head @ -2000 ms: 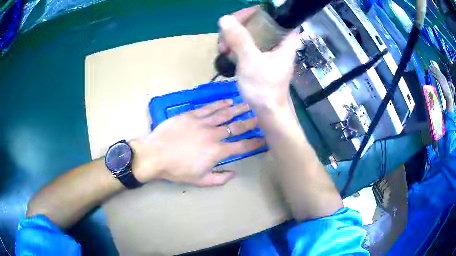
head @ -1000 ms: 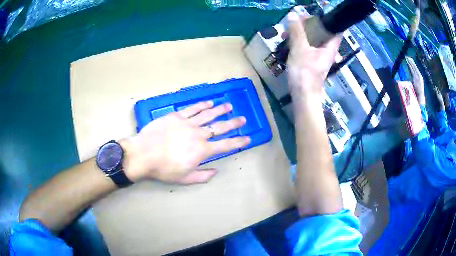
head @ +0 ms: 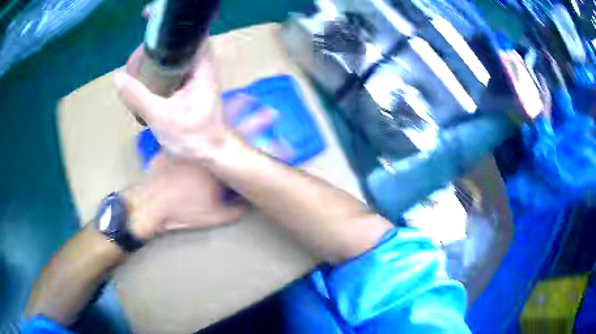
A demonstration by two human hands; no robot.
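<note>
The blue rectangular device lies on the tan cardboard sheet, its back partly covered by my hands. My left hand, with a watch on the wrist, rests flat on the device with fingers spread, holding nothing. My right hand is crossed over my left and is closed around the electric screwdriver, a thick black cylinder with a tan grip. The screwdriver is over the device's left end. Its tip is hidden or too blurred to see, so contact with the device cannot be told. The whole view is blurred.
The screw feeders, white-grey boxes with a black strap, stand right of the cardboard on the green table. Clear film lies at the upper left. An open carton is at the lower right. A person in blue is at the far right.
My right hand has moved left with the screwdriver, from over the screw feeders to the device's left end, and now crosses my left hand. The left hand stays on the device. The camera view has shifted.
</note>
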